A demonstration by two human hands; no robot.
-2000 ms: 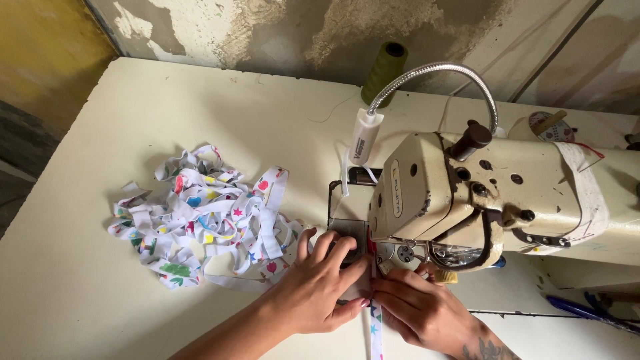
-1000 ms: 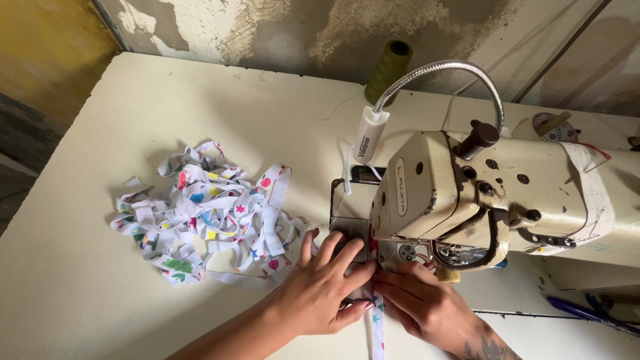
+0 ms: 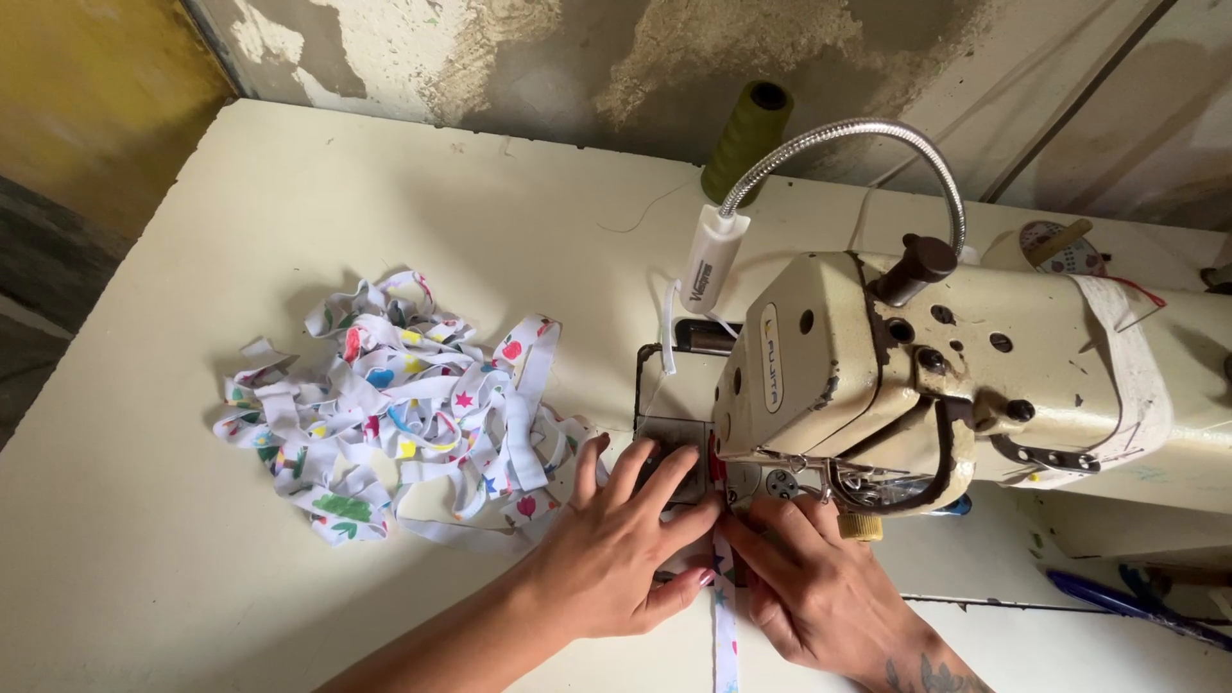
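A narrow white fabric strip with coloured prints (image 3: 726, 635) runs from the bottom edge up to the needle area of a cream sewing machine (image 3: 818, 356). My left hand (image 3: 626, 539) lies on the machine bed left of the strip, fingers spread, thumb and index finger at the strip's edge. My right hand (image 3: 818, 587) is right of the strip, its fingertips pinching the strip's edge near the presser foot. The needle is hidden by the machine head. A loose heap of the same printed strip (image 3: 404, 414) lies on the table to the left.
A green thread cone (image 3: 747, 144) stands behind the machine. A white lamp on a flexible metal neck (image 3: 712, 260) hangs beside the machine head. A white cloth band with pins (image 3: 1121, 366) wraps the machine arm. A blue tool (image 3: 1126, 597), perhaps scissors, lies at the right.
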